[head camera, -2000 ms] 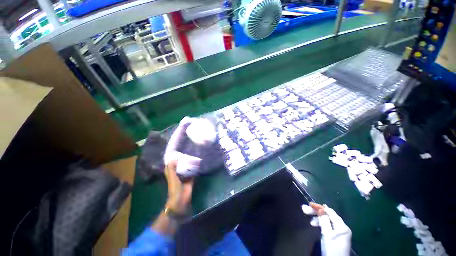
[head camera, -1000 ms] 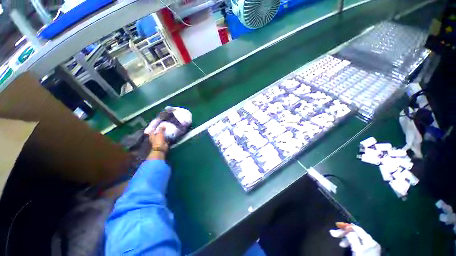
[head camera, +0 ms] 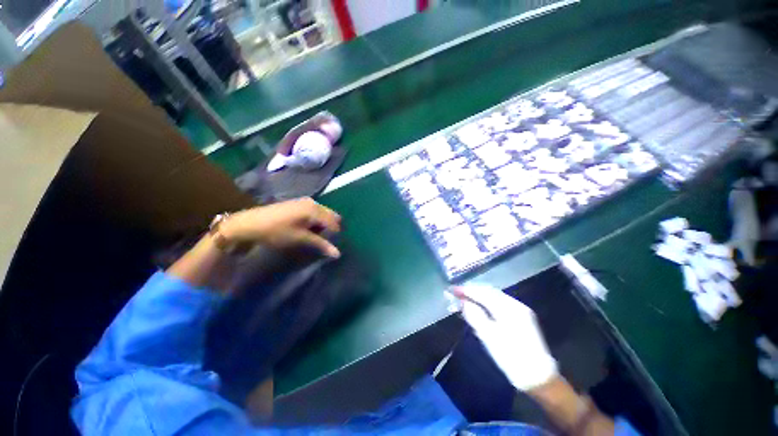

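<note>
A pink-and-white headset (head camera: 312, 149) lies on a dark grey bag at the back edge of the bench. My bare left hand (head camera: 281, 228) is in front of it, apart from it, with curled fingers over a blurred dark grey bag (head camera: 299, 298); whether it grips that bag is unclear. My gloved right hand (head camera: 510, 334) has its fingertips at a small white piece (head camera: 450, 298) near the bench's front edge; whether it is pinched is unclear. A clear tray (head camera: 520, 174) full of white pieces lies on the bench, beyond my right hand.
A brown carton (head camera: 51, 162) stands open at left. A second tray (head camera: 661, 115) and stacked clear trays are at the back right. Loose white pieces (head camera: 701, 271) lie in a heap at right. A white strip (head camera: 583, 278) lies near the front edge. The green line (head camera: 452, 77) runs behind.
My left hand has let go of the headset and come back towards me. A dark grey bag now shows under it. My right hand has moved left and forward to the small white piece.
</note>
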